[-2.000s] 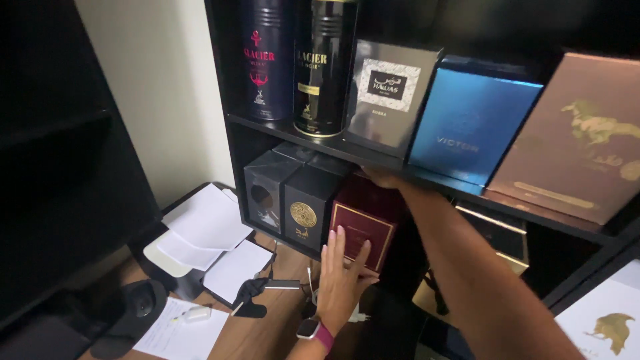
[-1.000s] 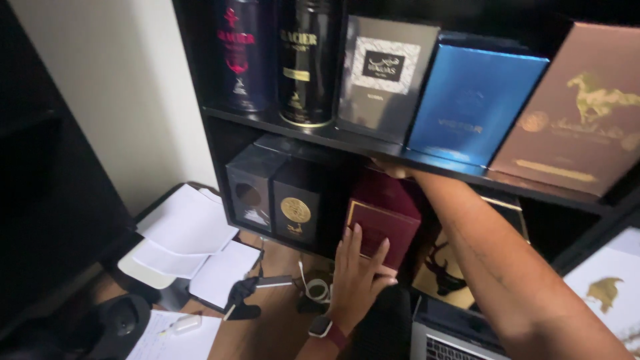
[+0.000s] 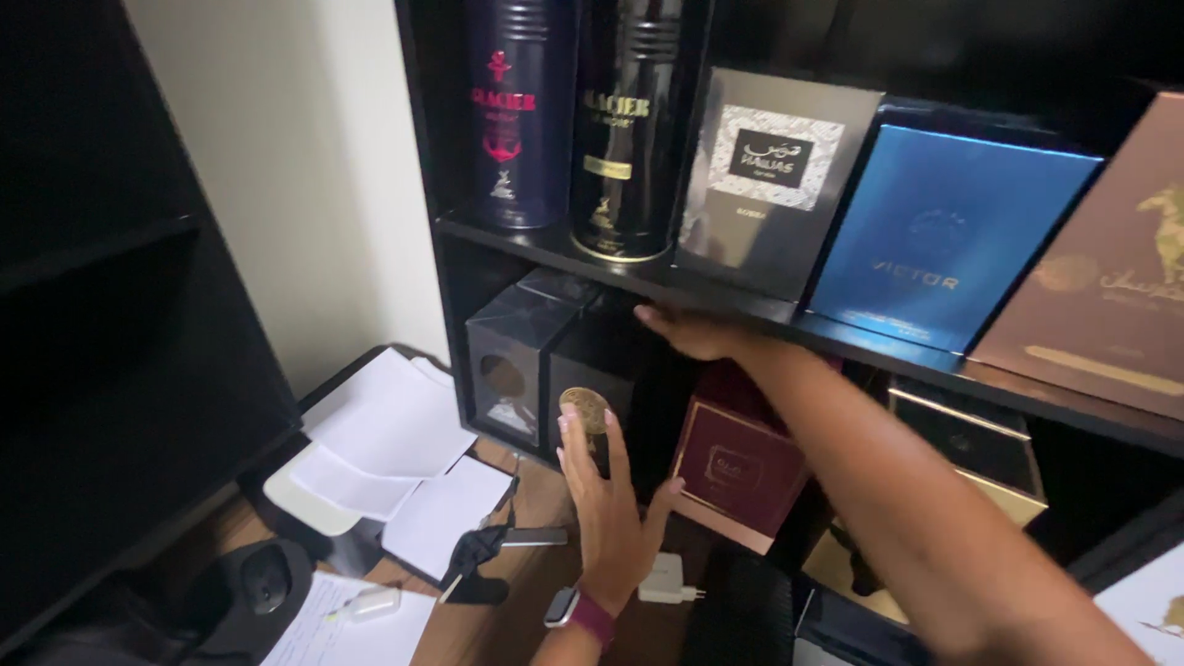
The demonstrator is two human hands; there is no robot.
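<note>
My left hand (image 3: 610, 518), with a smartwatch (image 3: 564, 607) on a maroon band, rests its fingertips on the front of a black box with a round gold emblem (image 3: 584, 410). My right hand (image 3: 689, 331) reaches in under the upper shelf, above that same box; whether it touches the box top is unclear. Just right of my left thumb stands a maroon box with a gold-lined front (image 3: 740, 467), partly behind my right forearm. Left of the emblem box is a dark box with a round window (image 3: 504, 377).
Above, a black shelf (image 3: 721, 301) holds two cylinders (image 3: 523, 120), a silver box (image 3: 772, 185), a blue box (image 3: 953, 231) and a brown box (image 3: 1101, 277). Below lie papers (image 3: 393, 430), a computer mouse (image 3: 265, 578) and a white charger (image 3: 668, 579). A black-and-gold box (image 3: 971, 444) stands at right.
My left hand has moved left, from the maroon box to the emblem box. My right hand has also gone left under the shelf, from above the maroon box.
</note>
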